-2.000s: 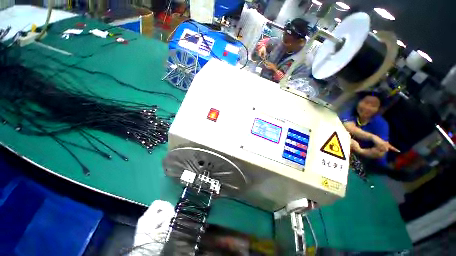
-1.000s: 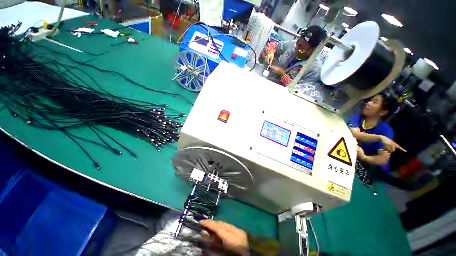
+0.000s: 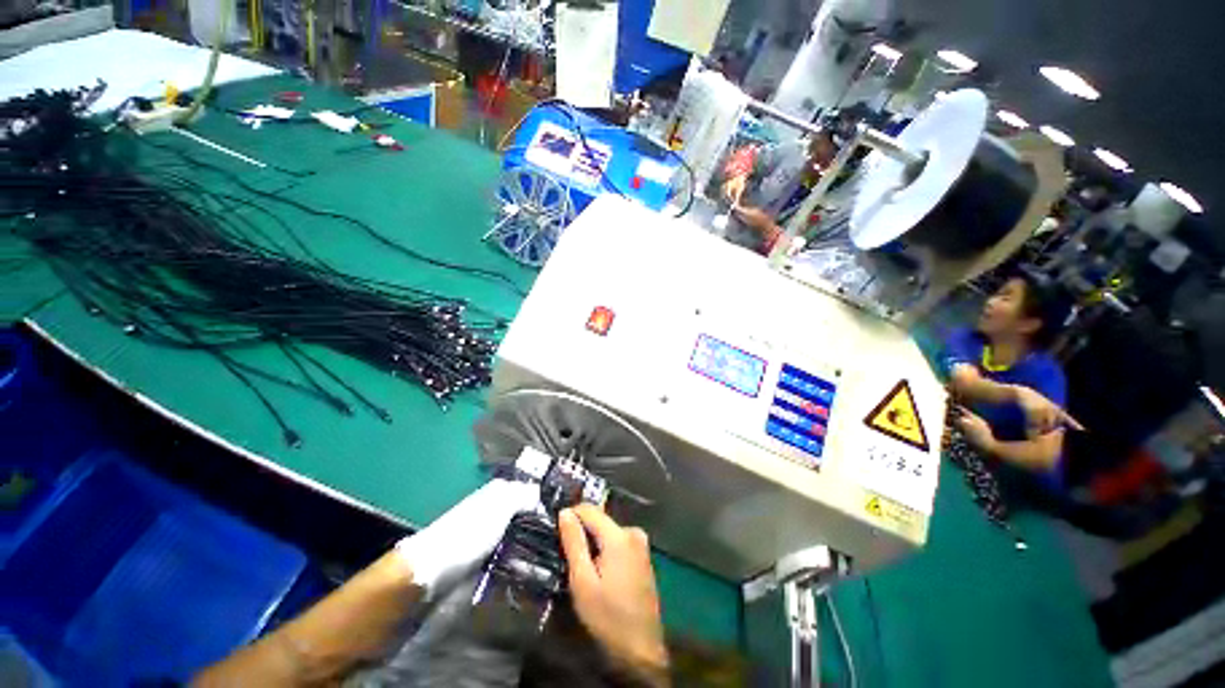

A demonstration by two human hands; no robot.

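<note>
A black cable coil (image 3: 533, 554) sits around the silver winding rods in front of the grey winding wheel (image 3: 591, 437) of the cream winding machine (image 3: 672, 296). My left hand (image 3: 477, 534), in a white glove, is at the coil's left side near the clamp blocks; its fingertips are hidden behind the rods and coil. My right hand (image 3: 611, 571), bare, holds the coil's right side by the clamp block, thumb and fingers on the black cable. The tying head (image 3: 803, 612) stands to the right, apart from both hands.
A wide cable pile (image 3: 269, 289) lies on the green mat at left. Blue bins (image 3: 161, 538) are below the bench edge. A blue second machine (image 3: 584, 161) stands behind. A white-flanged reel (image 3: 927, 168) is above. A person in blue (image 3: 1014, 376) is at right, another person behind.
My gloved left hand has come up to the rods near the clamp blocks. My right hand has moved up from the coil's lower end to its upper right side.
</note>
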